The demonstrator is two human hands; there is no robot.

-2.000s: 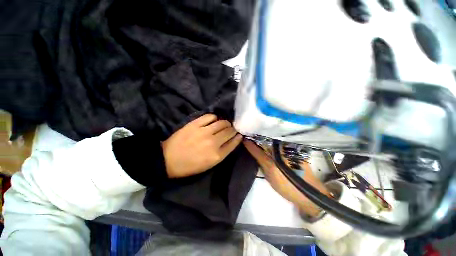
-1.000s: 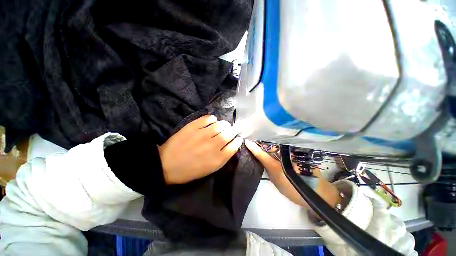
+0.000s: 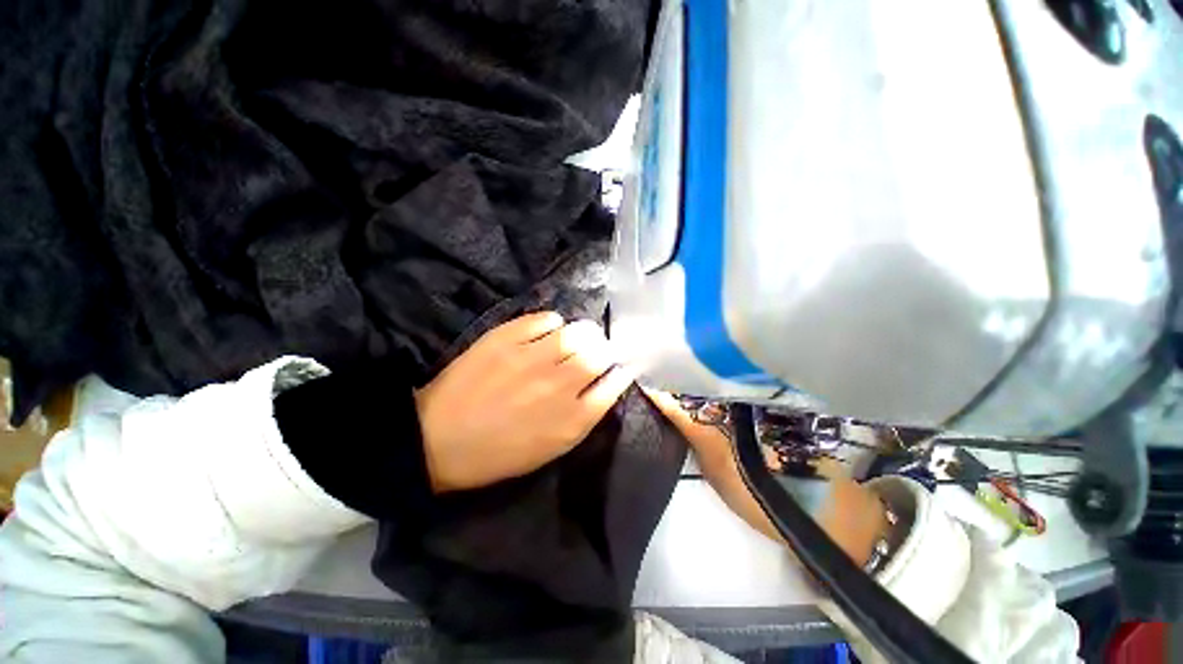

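The black garment body (image 3: 324,169) lies heaped left of the white sewing machine head (image 3: 882,195) and hangs down over the table's front edge. My left hand (image 3: 513,402) is on the cloth at the lower left corner of the head, its fingertips pinching the fabric edge. My right hand (image 3: 727,467) reaches in from the right, under the head; its fingertips meet the cloth beside my left fingertips. The machine head and a black curved bar partly cover it. The needle and presser foot are hidden.
The black curved bar (image 3: 811,538) crosses in front of my right wrist. Snips with red and yellow-green handles (image 3: 1012,507) lie on the white table (image 3: 701,558) at the right. Blue crates (image 3: 344,649) show below the table edge. A red item (image 3: 1142,643) is at the lower right.
The view of the machine head has shifted and sharpened since two seconds ago. Both hands keep nearly the same place on the cloth, slightly lower in the picture.
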